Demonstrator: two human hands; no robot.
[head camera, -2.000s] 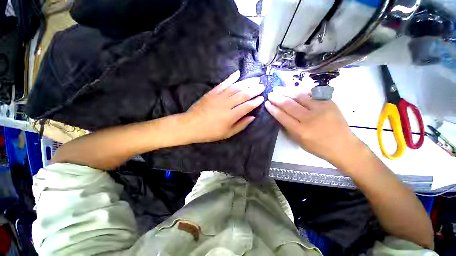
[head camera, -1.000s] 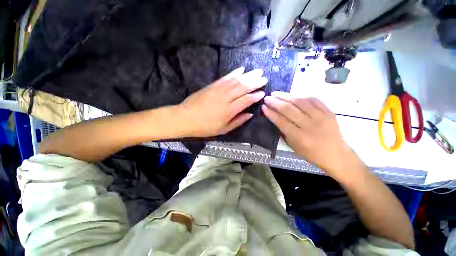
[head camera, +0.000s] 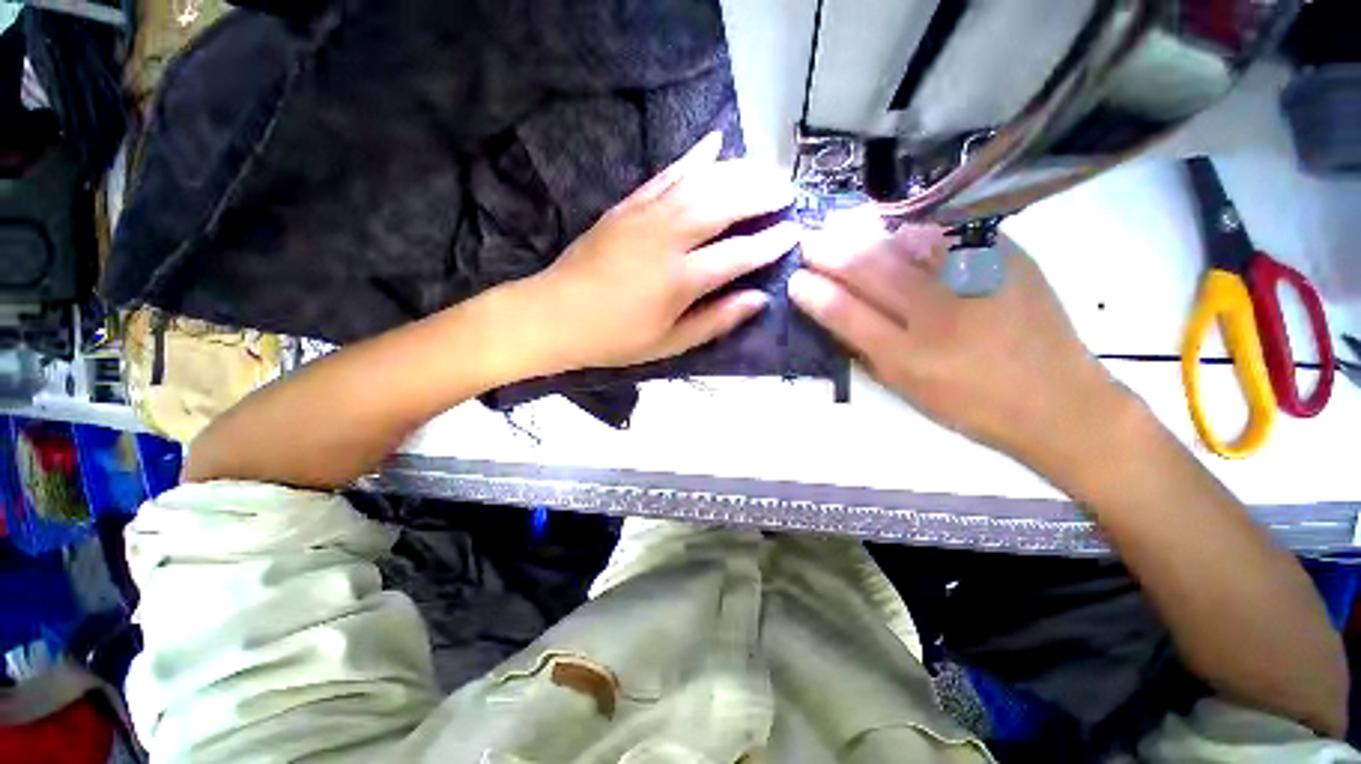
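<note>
The dark garment (head camera: 403, 164) lies on the white table, spread left of the machine, with its near edge on the table top. My left hand (head camera: 649, 269) lies flat on it with fingers spread, fingertips near the needle area. My right hand (head camera: 933, 306) rests at the garment's right edge, fingertips close to my left ones, just below the presser foot area (head camera: 831, 157). Strong glare hides the needle and the exact seam. Neither hand clearly grips the cloth.
The white sewing machine head (head camera: 955, 75) stands above and right of my hands. Yellow-and-red-handled shears (head camera: 1231, 336) lie on the table at right. A ruler tape (head camera: 746, 500) runs along the front table edge. Brown cardboard (head camera: 194, 366) is at left, with blue baskets (head camera: 127, 478) below.
The garment has moved away from me; its near edge hung over the table front and now lies on the table, showing more ruler tape. Both hands remain beside the needle area.
</note>
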